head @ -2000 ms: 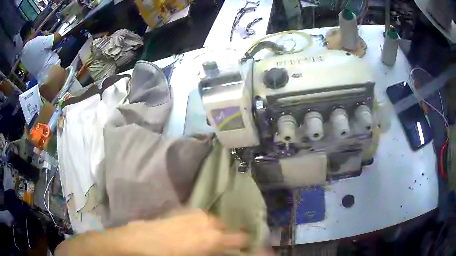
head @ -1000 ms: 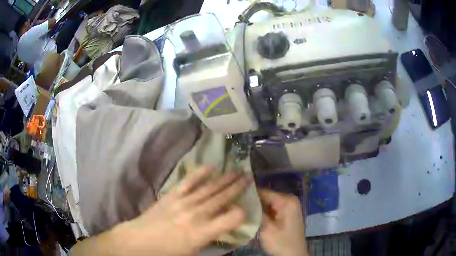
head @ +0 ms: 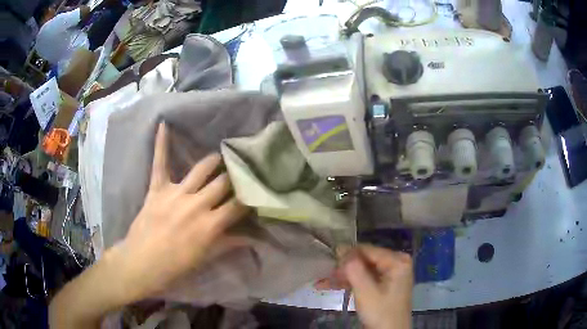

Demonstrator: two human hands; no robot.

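Note:
A grey-brown garment panel (head: 277, 263) lies left of the cream overlock machine (head: 450, 71) and reaches the table's front edge. A pale green piece (head: 257, 186) lies folded on it, running toward the needle area below the stickered cover. My left hand (head: 186, 218) lies on the grey-brown cloth with fingers spread, fingertips beside the green piece. My right hand (head: 376, 279) pinches the cloth edge in front of the needle area, where green and grey-brown meet. The needle itself is hidden.
White cut pieces (head: 93, 160) lie under the cloth at the left. A blue patch (head: 434, 255) is at the front table edge. A black smartphone (head: 575, 151) lies at the far right. Thread cones stand behind the machine. An orange object (head: 56, 142) is among clutter at the far left.
The grey-brown cloth now spreads further forward, and the green piece is folded back over it. My left hand has moved left off the green piece. My right hand now pinches the cloth edge.

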